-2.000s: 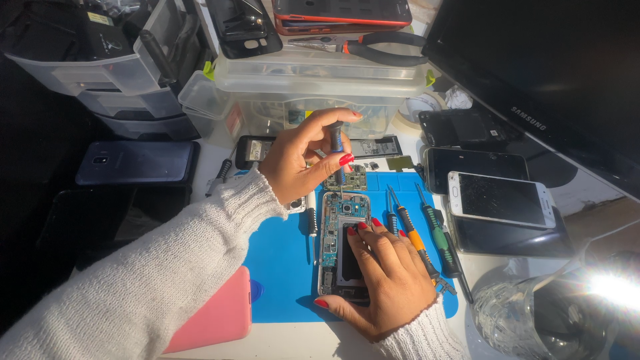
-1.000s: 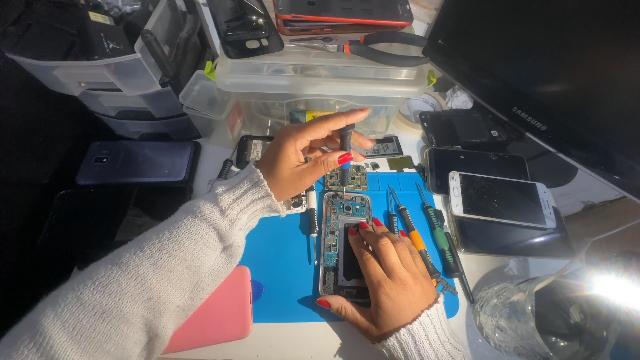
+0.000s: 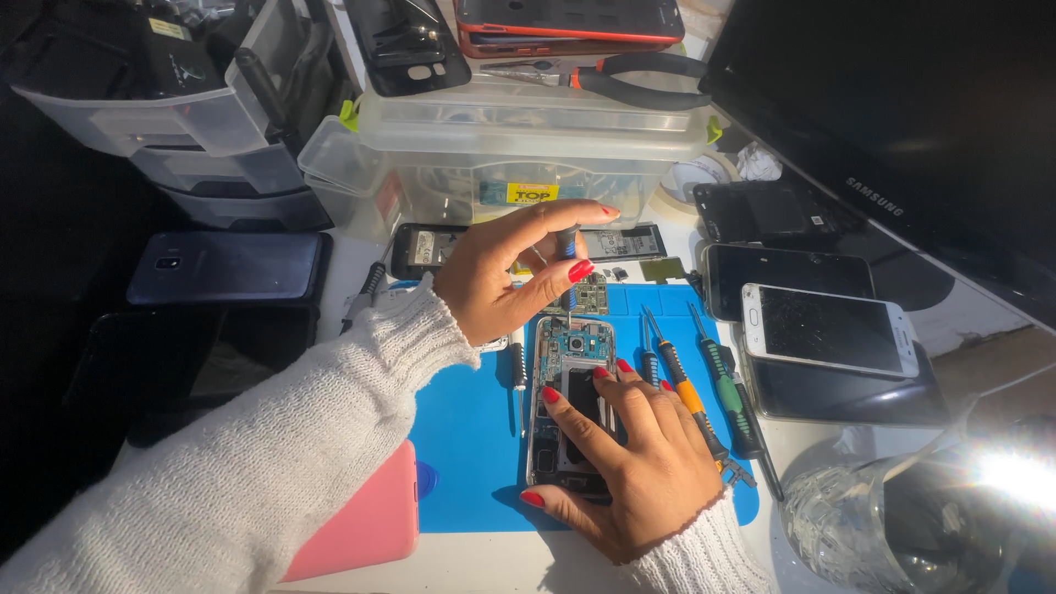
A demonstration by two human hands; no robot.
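My left hand holds a small blue-and-black precision screwdriver upright between thumb and fingers, its tip at the top edge of an opened smartphone. The phone lies on a blue repair mat, with its circuit board and camera showing. My right hand rests on the phone's lower part, fingers spread, pressing it from the right side. A loose green circuit board lies just beyond the phone. Another screwdriver lies left of the phone. To the right lie an orange screwdriver and a green screwdriver.
A clear plastic box stands at the back with pliers on its lid. A cracked white phone lies on others at right, below a monitor. A glass stands front right, a pink case front left.
My left hand's index finger has lifted from the screwdriver's top and extends past it, and the hand's grip on the handle has shifted. My right hand has stayed on the phone.
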